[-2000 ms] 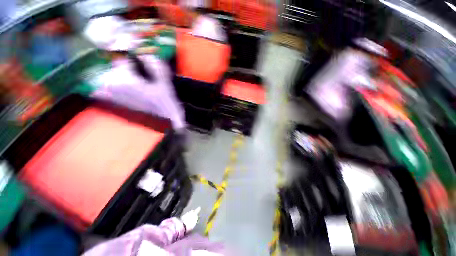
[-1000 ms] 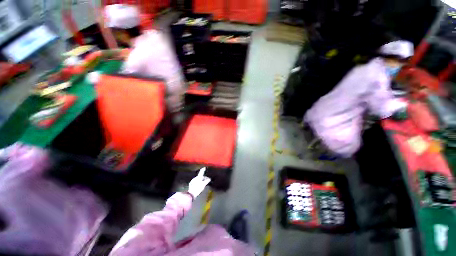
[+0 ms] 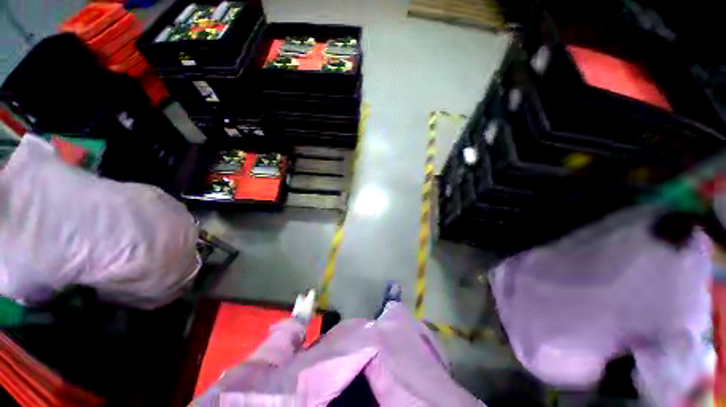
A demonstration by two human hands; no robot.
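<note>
My left hand [image 3: 304, 305], in a white glove, is small at the lower middle, at the end of a pink sleeve. It is above the edge of a red sheet [image 3: 231, 338] that lies low at the bottom left. Nothing shows in the hand, but its finger pose is unclear. My right hand is not in view. Ahead on the left, stacked black totes [image 3: 312, 102] hold small board assemblies [image 3: 341, 49] on red sheets. A lower tote [image 3: 243, 202] holds more assemblies [image 3: 269, 164] on red.
A person in pink [image 3: 99, 222] is close on the left, another [image 3: 585, 298] on the right. Stacked black totes [image 3: 509, 179] line the right side. Wooden pallets [image 3: 318, 179] lie beside the left totes. Yellow-black tape [image 3: 424, 246] marks the grey floor.
The view has moved forward along the aisle. The tote stacks ahead are nearer, and the red sheet has shifted to the bottom left. My left hand remains low in front of me.
</note>
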